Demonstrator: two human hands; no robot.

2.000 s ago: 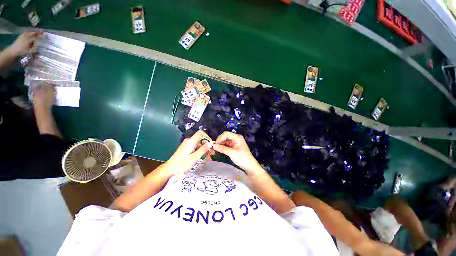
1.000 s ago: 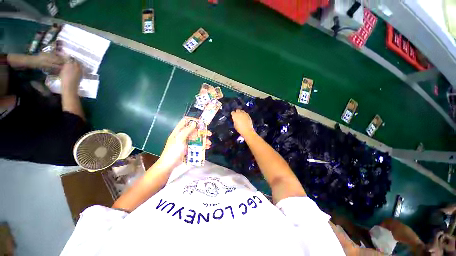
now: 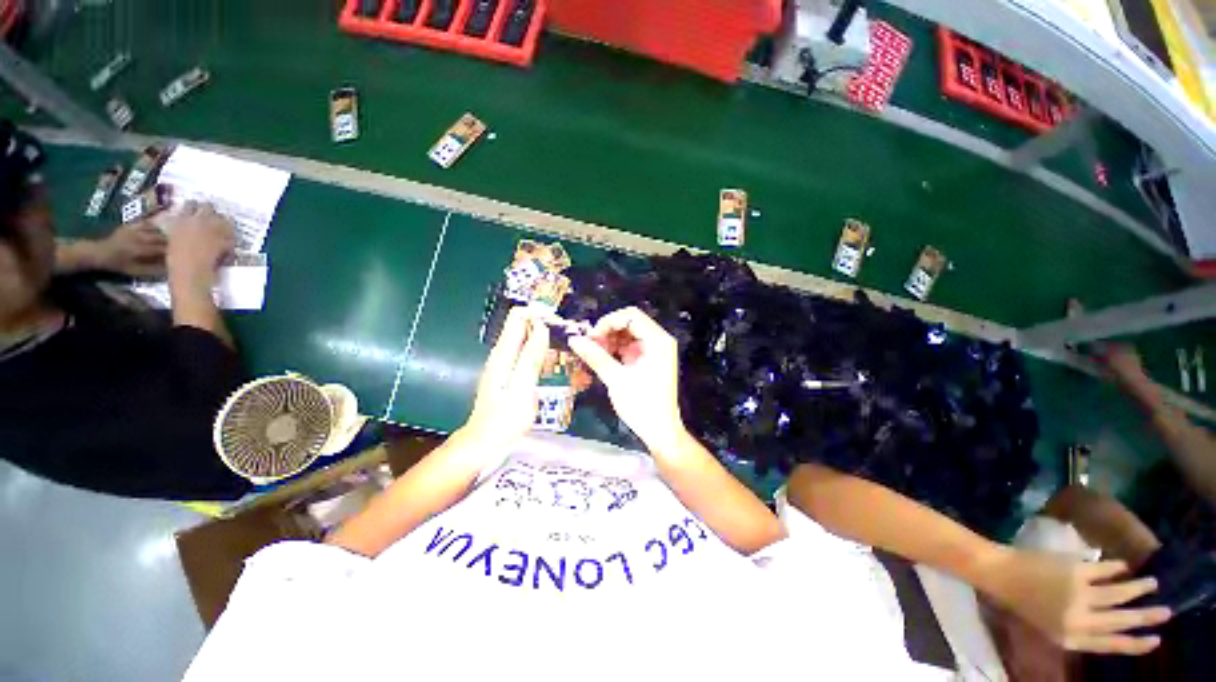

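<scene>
My left hand [image 3: 511, 380] holds a phone circuit board [image 3: 552, 406] upright near my chest; its white keypad end shows below the fingers. My right hand [image 3: 632, 365] is beside it, thumb and finger pinching a small dark part [image 3: 566, 331] at the board's upper end. Fingers hide most of the contact. The heap of black parts [image 3: 854, 386] lies right of my hands. Several boards [image 3: 534, 271] are stacked loosely at its left end.
Green conveyor belt [image 3: 614, 147] with spaced boards lies beyond a pale rail. Red trays [image 3: 460, 29] stand across it. A desk fan [image 3: 276, 426] is at left, near a person handling white sheets [image 3: 220, 187]. Another person's hand [image 3: 1087, 606] is at lower right.
My right hand has come back from the heap to the board in my left hand, now with a small dark part. The view has shifted. The hand at lower right is newly in view.
</scene>
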